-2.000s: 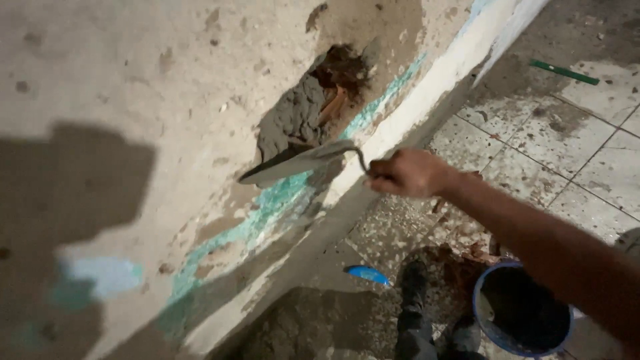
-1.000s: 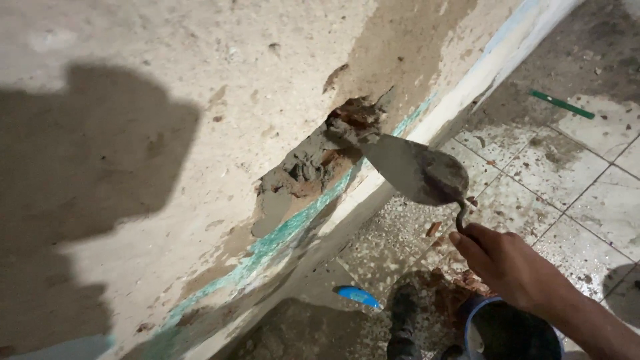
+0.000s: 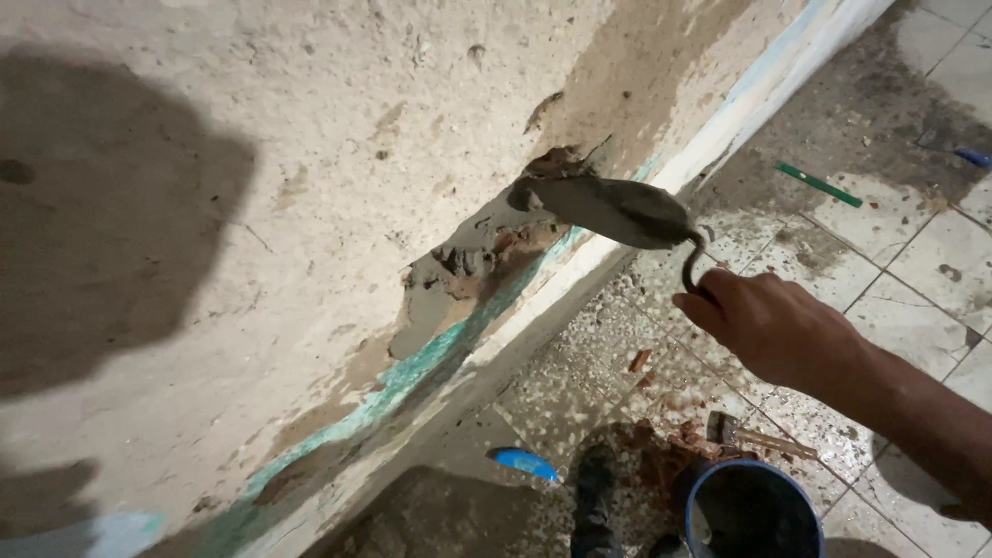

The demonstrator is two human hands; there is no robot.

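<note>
My right hand (image 3: 767, 325) grips the handle of a mason's trowel (image 3: 628, 211), right of the wall. The trowel's blade, coated with grey mortar, lies with its tip at the upper part of a broken hollow (image 3: 473, 256) in the plaster wall (image 3: 333, 147). Wet grey mortar (image 3: 425, 306) fills the lower end of this hollow, and reddish brick shows in its middle. A green painted strip (image 3: 418, 368) runs along the hollow's lower side. My left hand is out of view.
On the tiled floor (image 3: 903, 310) stand a blue-rimmed bucket (image 3: 692, 504) and my shoe (image 3: 595, 496). A hammer (image 3: 775, 443) lies behind the bucket beside brick rubble (image 3: 666, 453). A blue object (image 3: 523, 463) and a green strip (image 3: 818, 184) also lie there. Shadows cross the wall.
Two seconds ago the trowel was at the hollow's lower end; it has since moved to the upper end. More of the hammer shows beside the bucket now.
</note>
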